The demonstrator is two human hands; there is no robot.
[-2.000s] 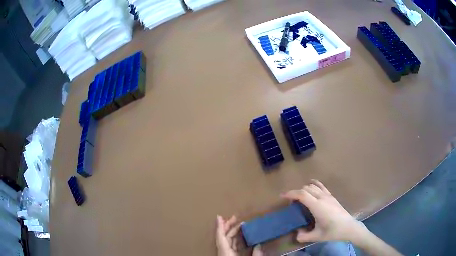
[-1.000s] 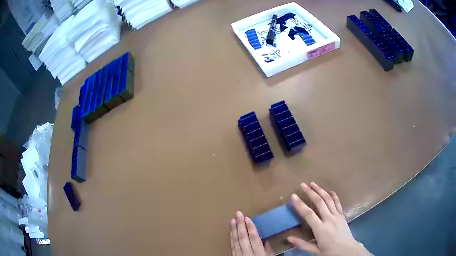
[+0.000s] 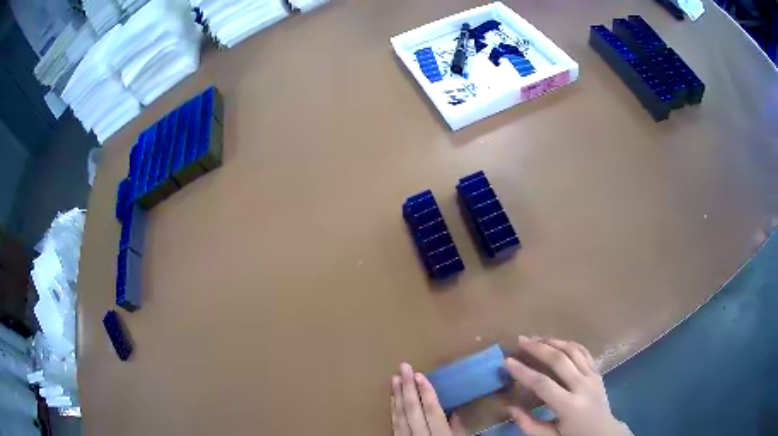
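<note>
A segmented block lies near the table's front edge with its plain grey-blue side [image 3: 468,378] up. My left hand [image 3: 420,404] rests against its left end with straight fingers. My right hand [image 3: 559,387] is at its right end, fingertips at the end face, thumb low near the front. The block sits between both hands. Two dark-blue segmented blocks, one on the left [image 3: 432,235] and one on the right [image 3: 488,215], stand side by side with a gap, cells up, beyond my hands.
A white tray [image 3: 455,117] with loose dark and blue parts lies beyond. More dark blocks [image 3: 655,68] lie at the far right. A packed block group [image 3: 177,146] and a small block [image 3: 118,335] are at the left. White foam stacks [image 3: 150,55] line the far left edge.
The block has gone from being held in both hands to lying on the table. My right fingers have since curled in at its right end. The view has shifted slightly.
</note>
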